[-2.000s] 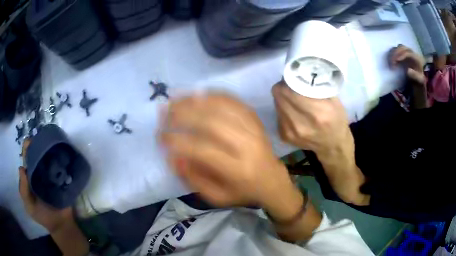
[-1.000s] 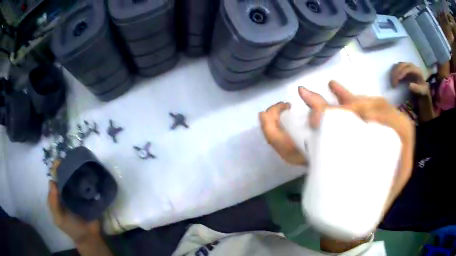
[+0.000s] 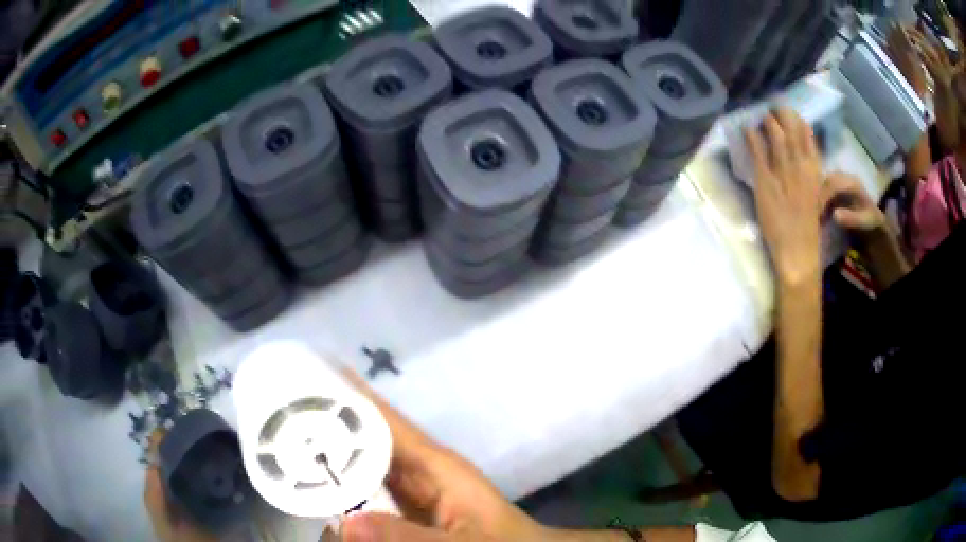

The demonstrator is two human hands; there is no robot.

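My left hand (image 3: 159,500), at the lower left and mostly hidden, holds a dark grey housing (image 3: 204,466) with its open end facing me. My right hand (image 3: 440,482) holds a white housing (image 3: 307,429) just right of the grey one. The white housing's round end shows slots and a short dark wire. It overlaps the grey housing in view; I cannot tell if they touch. Part of my right thumb shows below the white housing.
Stacked grey housings (image 3: 487,196) stand along the back, before an instrument panel (image 3: 132,69). Loose grey housings (image 3: 79,349) and small dark blades (image 3: 175,397) lie at left, with one blade (image 3: 379,361) nearer the middle. Another person's hand (image 3: 789,191) rests over a box at right.
The other person held the white housing at first; my right hand took it and brought it left beside the grey housing. The view has shifted, showing more stacks and the instrument.
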